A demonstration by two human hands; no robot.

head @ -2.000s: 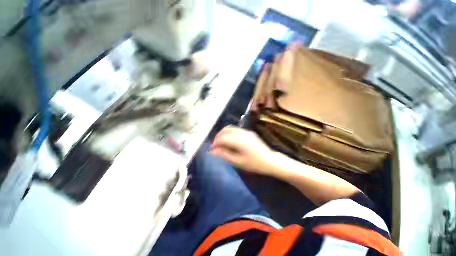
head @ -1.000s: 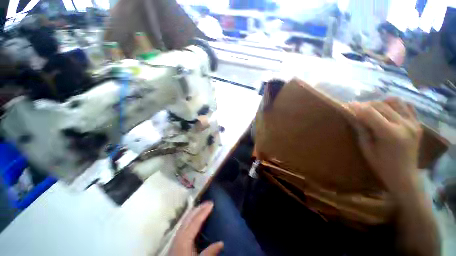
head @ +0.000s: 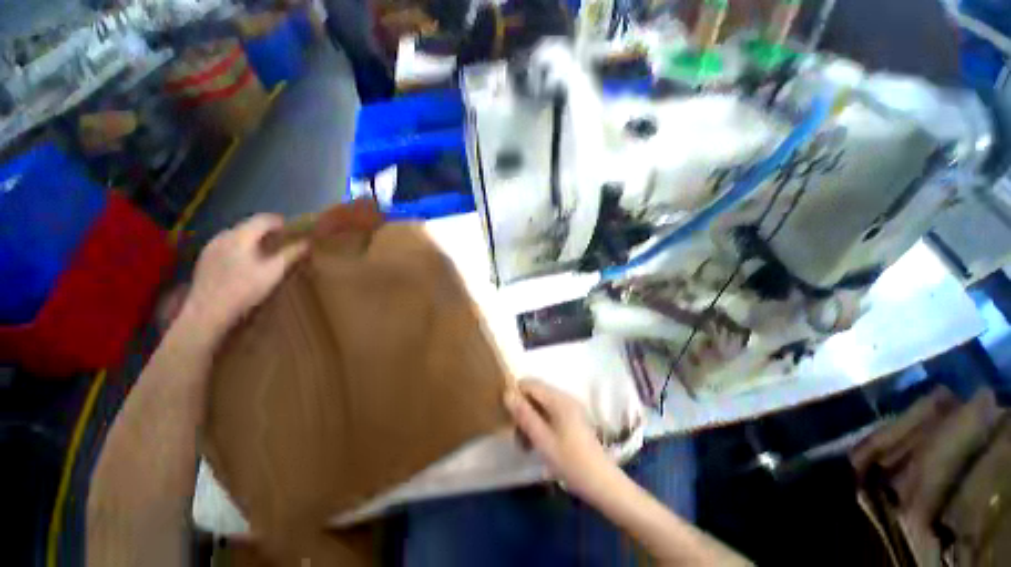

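A brown bag panel (head: 366,354) is spread in front of me at the left end of the white table (head: 460,471). A darker reddish-brown patch (head: 355,222) shows at its far edge. My left hand (head: 238,271) grips the panel's far left edge. My right hand (head: 549,426) pinches its right edge near the table's front. The lower part of the panel hangs past the table edge and is partly cut off by the picture's bottom.
The white sewing machine (head: 687,155) with a blue hose (head: 743,205) stands right of the panel. Blue bins (head: 410,138) are behind the table. A blue crate (head: 67,210) and red crate (head: 94,294) stand at the left. Stacked brown panels (head: 953,476) lie low at the right.
The view has swung left. My right hand, earlier on the stack at the right, now holds a panel over the table. My left hand has moved from the table's front edge onto the panel.
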